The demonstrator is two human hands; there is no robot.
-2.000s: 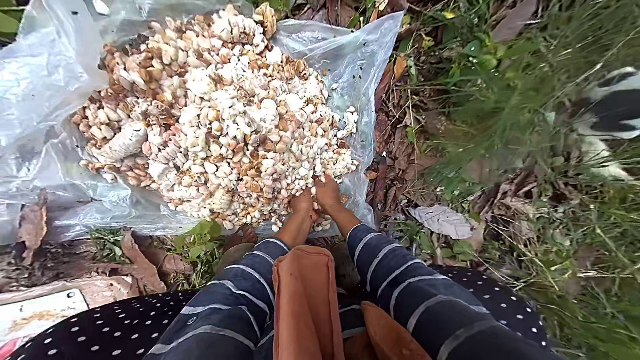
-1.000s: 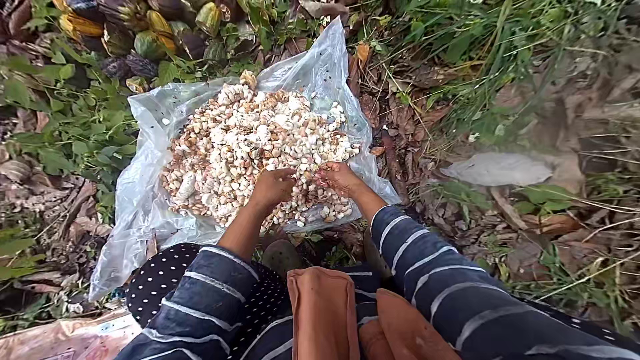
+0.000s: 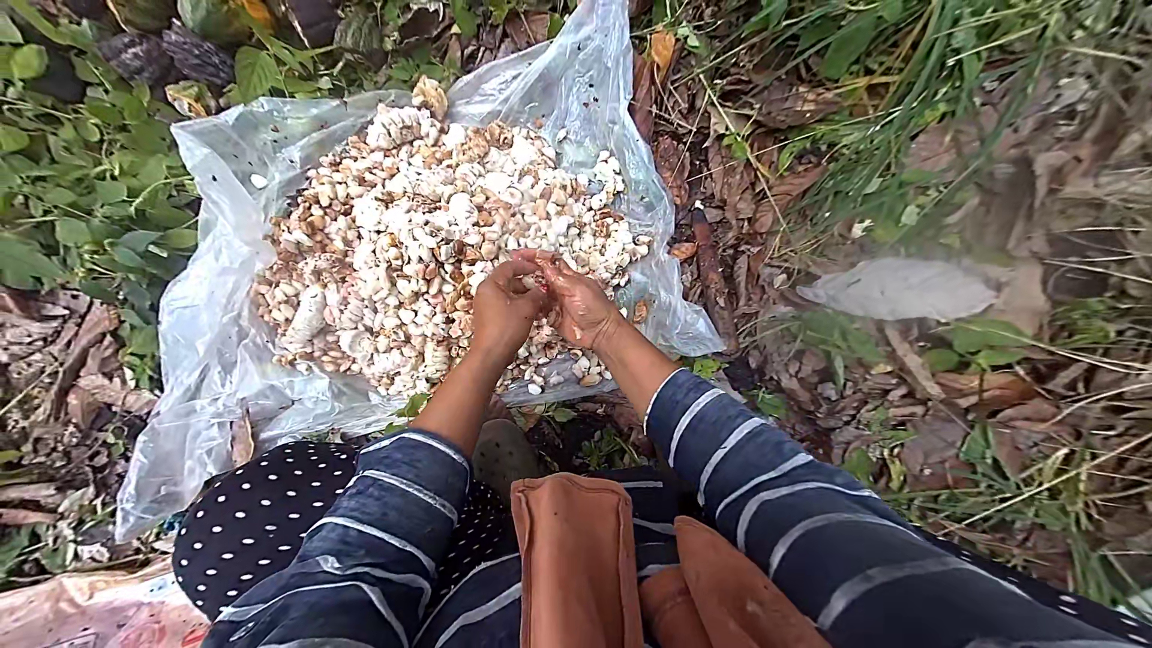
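A heap of pale, wet cacao beans (image 3: 396, 216) lies on a clear plastic sheet (image 3: 220, 360) on the ground. Over the heap's lower right part, my left hand (image 3: 508, 310) and my right hand (image 3: 579, 301) meet at the fingers. The fingers of my left hand are bent toward my right palm, which is turned partly up and looks wet. A small pale and reddish bit shows between the hands; which hand holds it cannot be told. The fingertips of my left hand are partly hidden.
Cacao pods (image 3: 216, 18), some dark, lie at the upper left beside green leafy plants (image 3: 99, 180). Dry leaves and grass (image 3: 864, 99) cover the ground on the right, with a large pale leaf (image 3: 900, 290). A printed sack (image 3: 99, 607) is at the lower left.
Two seconds ago both hands were down at the heap's near edge; a second ago they were a little apart over the beans. Now they touch. The view has shifted.
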